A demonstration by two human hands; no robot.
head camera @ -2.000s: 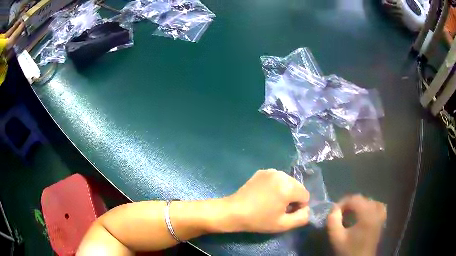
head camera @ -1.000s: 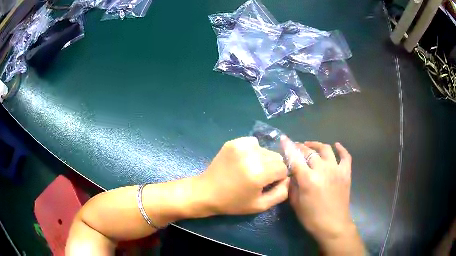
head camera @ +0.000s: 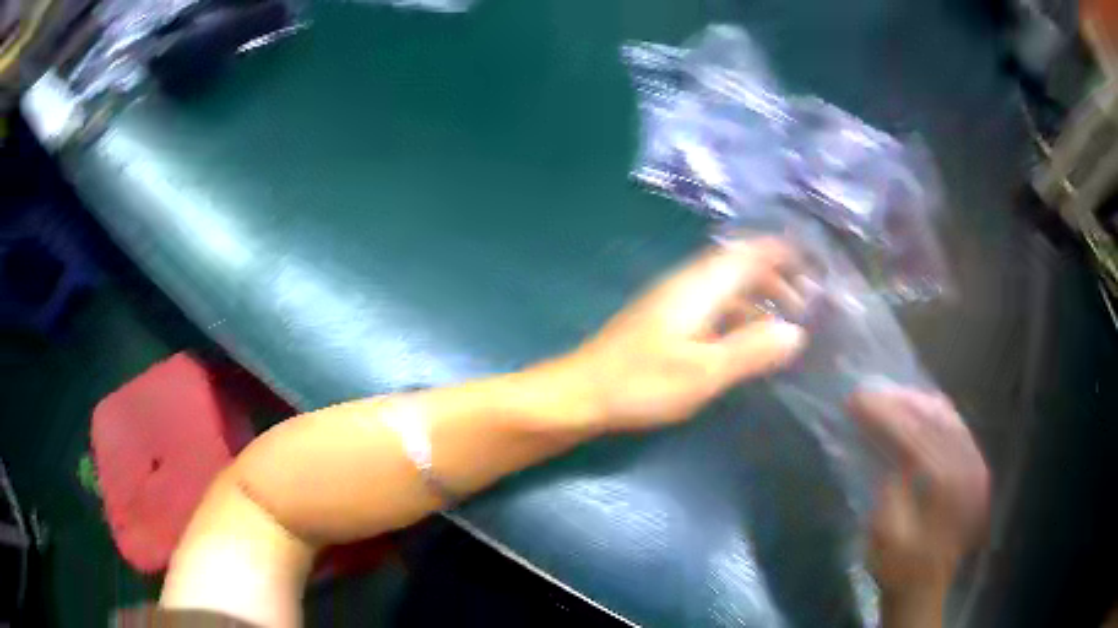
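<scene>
The frame is blurred by motion. My left hand (head camera: 693, 331), with a bracelet on the wrist, is at the near edge of a loose pile of crinkled clear bags (head camera: 723, 147) with dark contents. Its thumb and fingers are partly apart, and whether they pinch a bag is unclear. My right hand (head camera: 922, 485) is lower right and strongly smeared. A streaked clear bag (head camera: 864, 331) lies or hangs between the two hands; who holds it cannot be told.
The dark-green table (head camera: 466, 184) has a pale curved edge. More bags (head camera: 117, 49) and a dark soft item (head camera: 209, 49) are at upper left. A red stool (head camera: 166, 460) is at lower left. Pale posts (head camera: 1085, 160) stand at the right edge.
The view has shifted. My hands, together at a small clear bag a second ago, are now apart: the left is up at the pile, the right is to the lower right.
</scene>
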